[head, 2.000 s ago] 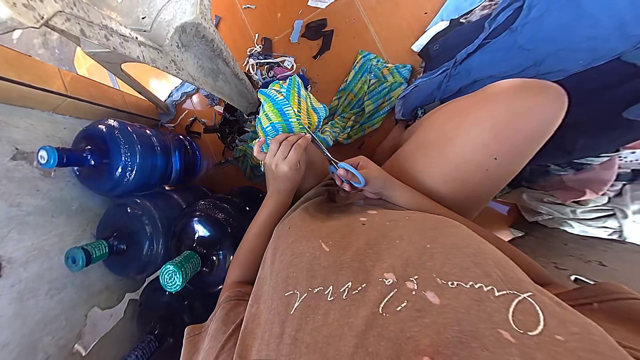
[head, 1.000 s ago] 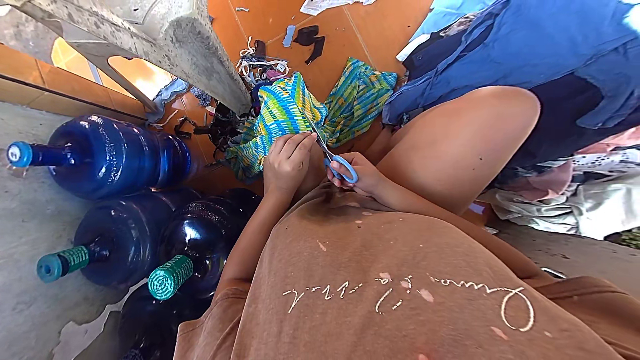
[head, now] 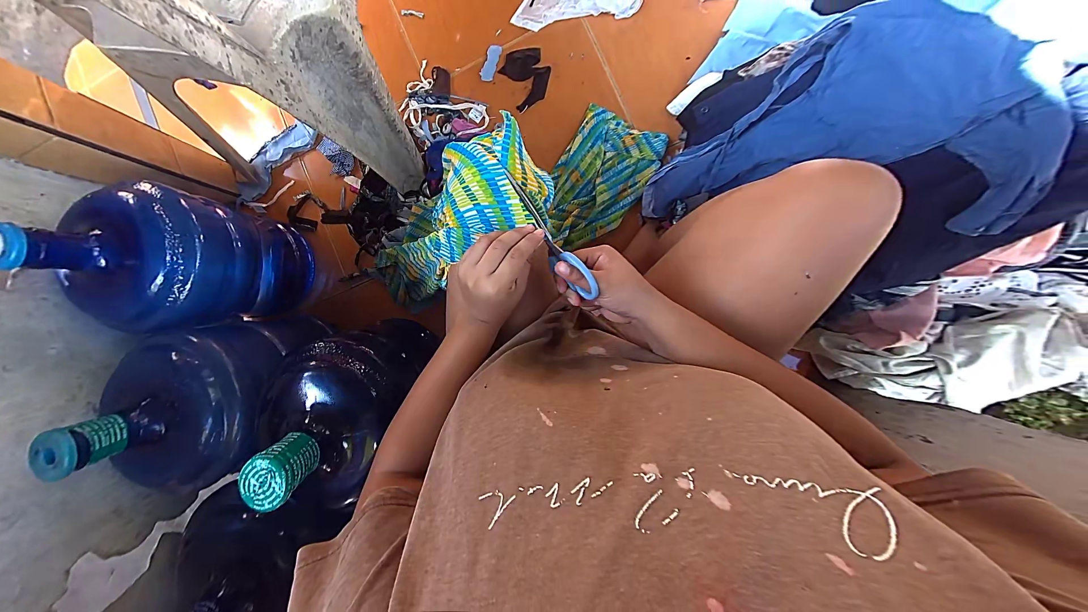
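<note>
Patterned cloth (head: pixel 480 191) in blue, green, yellow and white lies over my lap and down to the floor, with a second fold of it (head: pixel 599 170) to the right. My left hand (head: pixel 489 276) pinches its near edge between thumb and fingers. My right hand (head: pixel 616 285) has its fingers in the light blue handles of the scissors (head: pixel 580 276). The blades point up and to the left, lying against the cloth just right of my left fingertips. Whether the blades are apart is hard to tell.
Several large blue water bottles (head: pixel 170 255) lie at the left. A grey plastic chair (head: pixel 331 76) stands at the upper left. Dark scraps (head: pixel 523 68) and tangled cords (head: pixel 438 110) are on the orange tile floor. Piled blue clothes (head: pixel 850 93) and pale fabric (head: pixel 960 348) lie at the right.
</note>
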